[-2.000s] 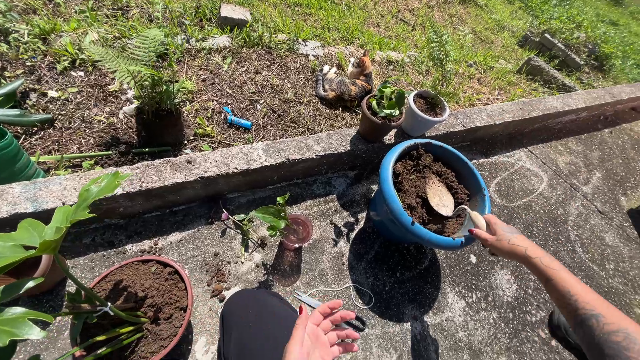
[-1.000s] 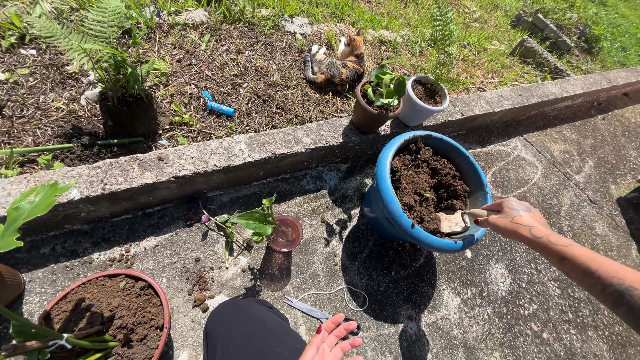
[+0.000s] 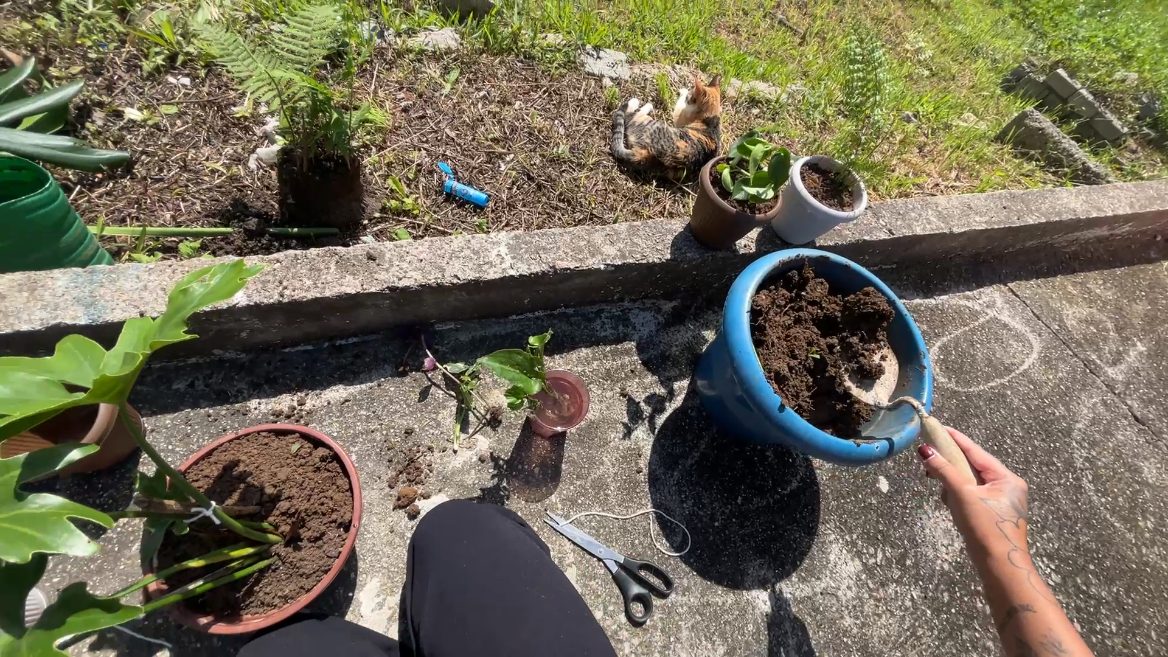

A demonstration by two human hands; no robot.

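Note:
My right hand (image 3: 976, 474) grips the pale handle of a garden trowel (image 3: 944, 444) at the right. The trowel's blade is partly sunk in the dark soil (image 3: 812, 351) inside a large blue plastic pot (image 3: 730, 392), near its right inner wall. My left hand is out of view. Black-handled scissors (image 3: 616, 566) lie partly open on the concrete beside my knee, with a white string (image 3: 671, 534) next to them. A terracotta-coloured pot (image 3: 351, 538) at the left holds brown soil and a large-leaved plant (image 3: 119, 365). A small reddish plastic cup (image 3: 564, 406) stands beside a leafy cutting (image 3: 516, 370).
A low concrete curb (image 3: 438, 269) crosses behind the pots. A brown pot (image 3: 716, 214) with a plant and a white pot (image 3: 817, 214) with soil stand on it. Behind are a calico cat (image 3: 671, 137), a blue tool (image 3: 465, 192), a fern (image 3: 315, 119) and a green container (image 3: 46, 219).
My left hand, earlier open near the scissors, has left the view. The trowel has gone from the blue pot's near rim into the soil, and the pot now looks more tilted.

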